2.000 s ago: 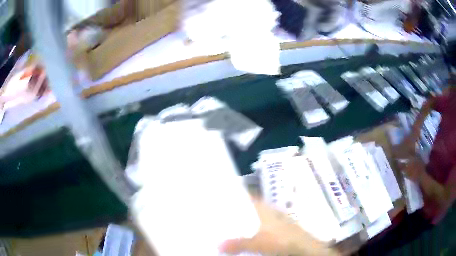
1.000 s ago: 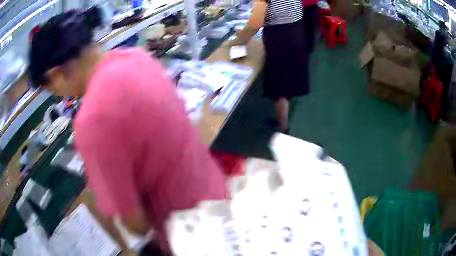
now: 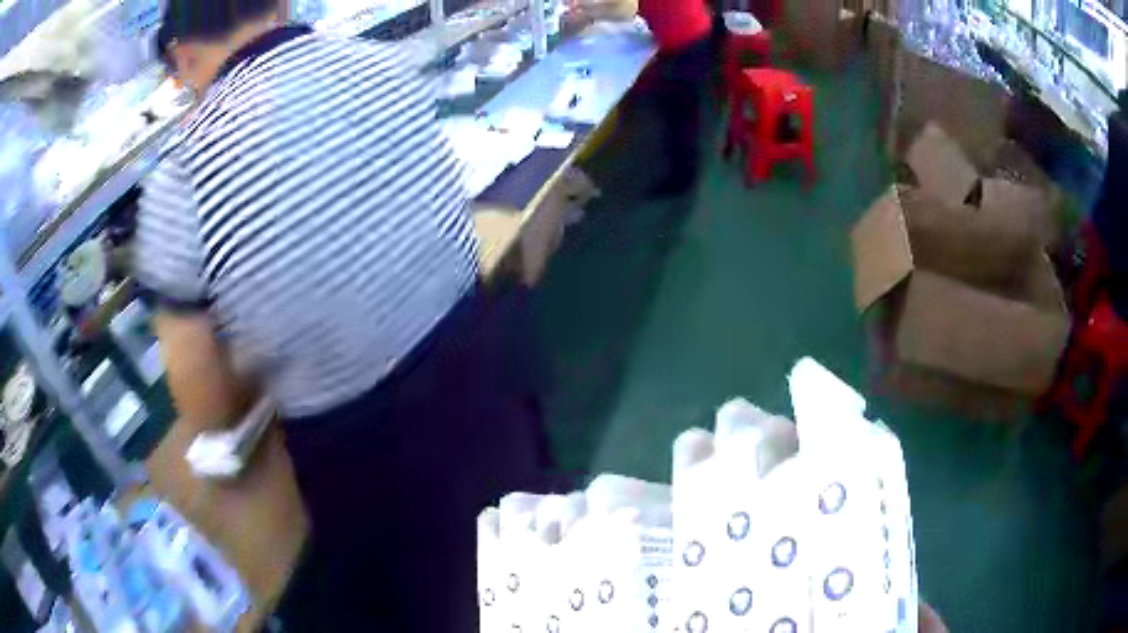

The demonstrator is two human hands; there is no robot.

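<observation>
Two stacks of white retail cartons (image 3: 792, 544) printed with rows of small dark round icons are held up at the bottom of the head view, right of centre. Their tab ends point upward, and one flap stands higher than the rest. A small piece of a hand (image 3: 931, 618) shows at the cartons' lower right edge, cut off by the frame, and looks like my right hand. My left hand is not in view. What supports the left part of the cartons is hidden.
A person in a striped shirt (image 3: 334, 210) stands close on the left at the packing line. An open cardboard box (image 3: 983, 322) and red stools (image 3: 777, 124) stand on the green floor (image 3: 668, 359). Blue-white packets (image 3: 149, 556) lie lower left.
The view has moved along the aisle. The person in pink has left the view, and the striped-shirt person and open box are nearer. The cartons are still held in front.
</observation>
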